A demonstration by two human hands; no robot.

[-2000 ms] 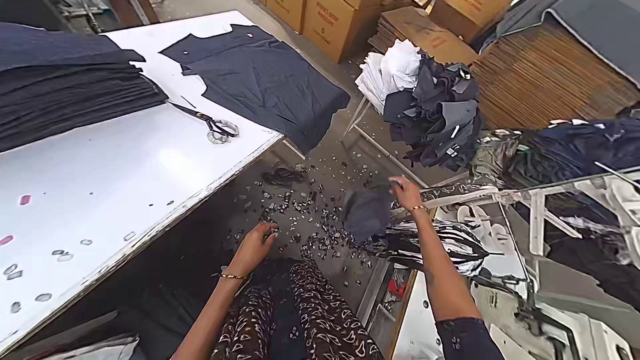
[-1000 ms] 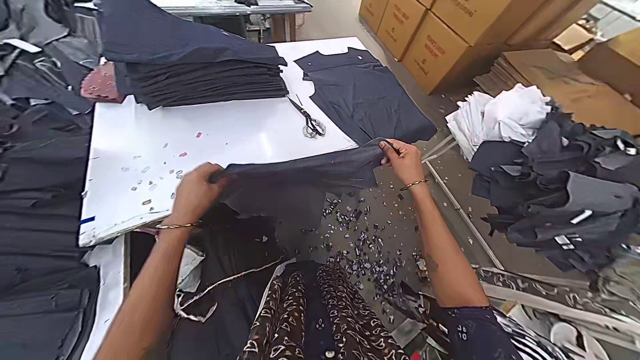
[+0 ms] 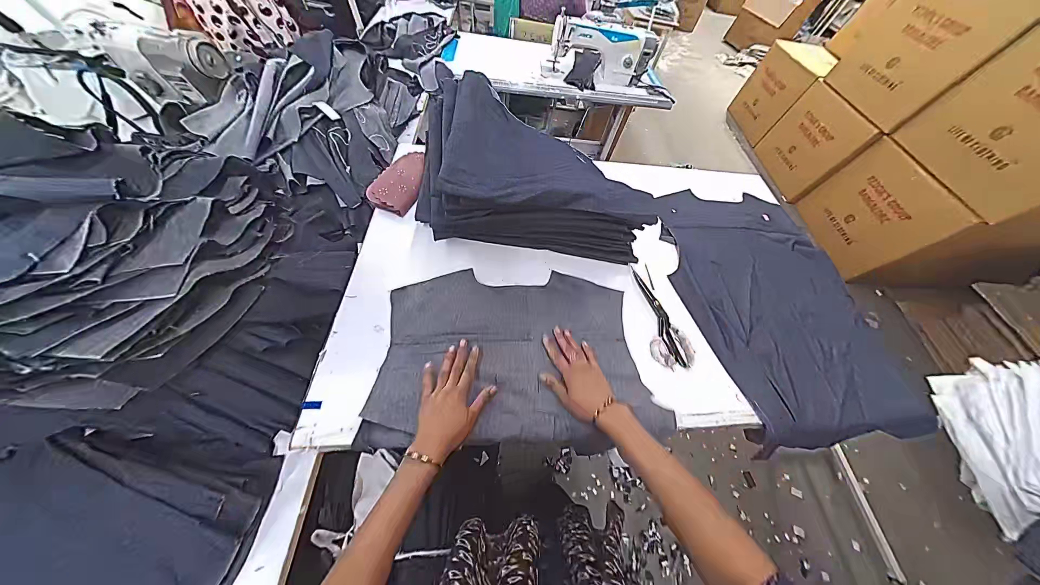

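A dark grey cut fabric panel (image 3: pixel 504 325) lies spread flat on the white table (image 3: pixel 357 325), its lower end hanging over the front edge. My left hand (image 3: pixel 451 398) rests palm down on the panel's left half, fingers spread. On the right half lies my right hand (image 3: pixel 578 378), also flat with fingers apart. Neither hand grips anything. Black-handled scissors (image 3: pixel 662 321) lie just right of the panel. Behind it sits a folded stack of dark fabric (image 3: pixel 536 195), and a dark navy fabric piece (image 3: pixel 780 309) drapes over the table's right side.
Heaps of dark cut fabric (image 3: pixel 146 268) fill the left side. A maroon cloth bundle (image 3: pixel 398 184) sits by the stack. Beyond stands a sewing machine (image 3: pixel 605 49). Cardboard boxes (image 3: pixel 894 203) are piled at right, near white fabric (image 3: pixel 991 431). Scraps litter the floor (image 3: pixel 756 504).
A second ago both hands held the dark fabric up at the table's front edge; now it lies flat under my open hands. The view has swung left since two seconds ago.
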